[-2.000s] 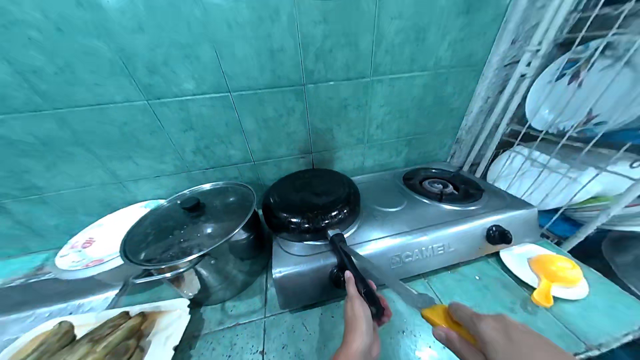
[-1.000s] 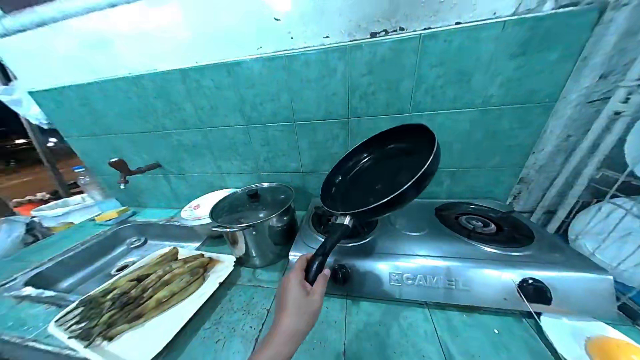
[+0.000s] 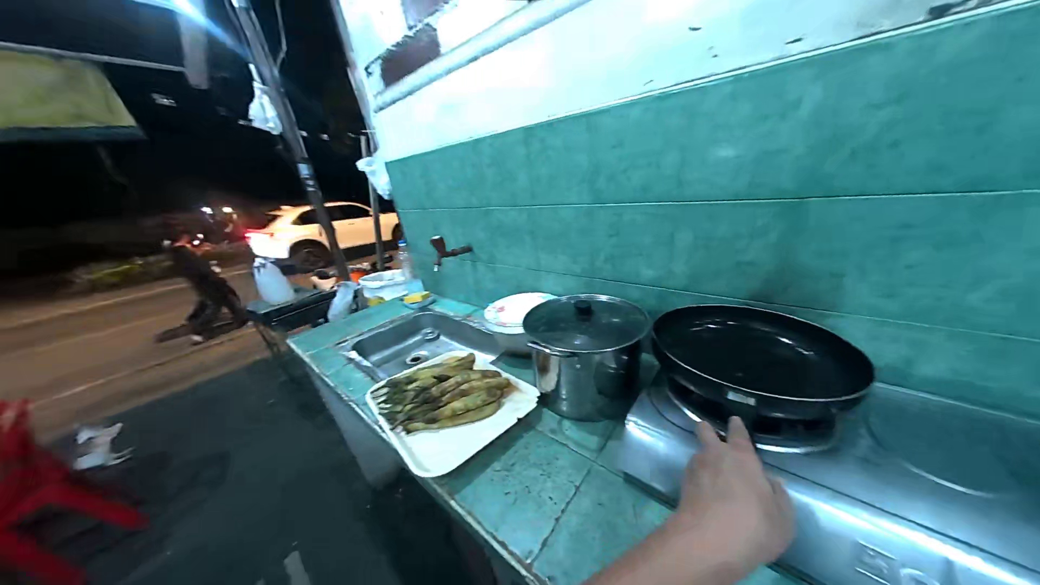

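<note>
My left hand (image 3: 731,504) reaches in from the bottom edge, its fingers closed around the handle of a black frying pan (image 3: 760,353); the hand covers most of that handle. The pan faces up, nearly level, over the left burner (image 3: 788,443) of a steel gas stove (image 3: 861,520). My right hand is out of sight. Left of the pan stands a steel pot (image 3: 581,382) with a glass lid (image 3: 587,323). Beside the pot, cooked long eggplants (image 3: 451,394) lie on a white tray (image 3: 439,459).
Behind the tray are a steel sink (image 3: 382,349), a covered bowl (image 3: 513,317) and a wall faucet (image 3: 443,250). A yellow sponge (image 3: 418,299) lies near the counter's far end. A red plastic chair (image 3: 57,496) is at lower left; a person (image 3: 203,284) and a white car (image 3: 349,227) are outside.
The pan was bottom up on the burner, then tilted up in my left hand, and is now nearly level. The knife and my right hand have left view. The view has swung left.
</note>
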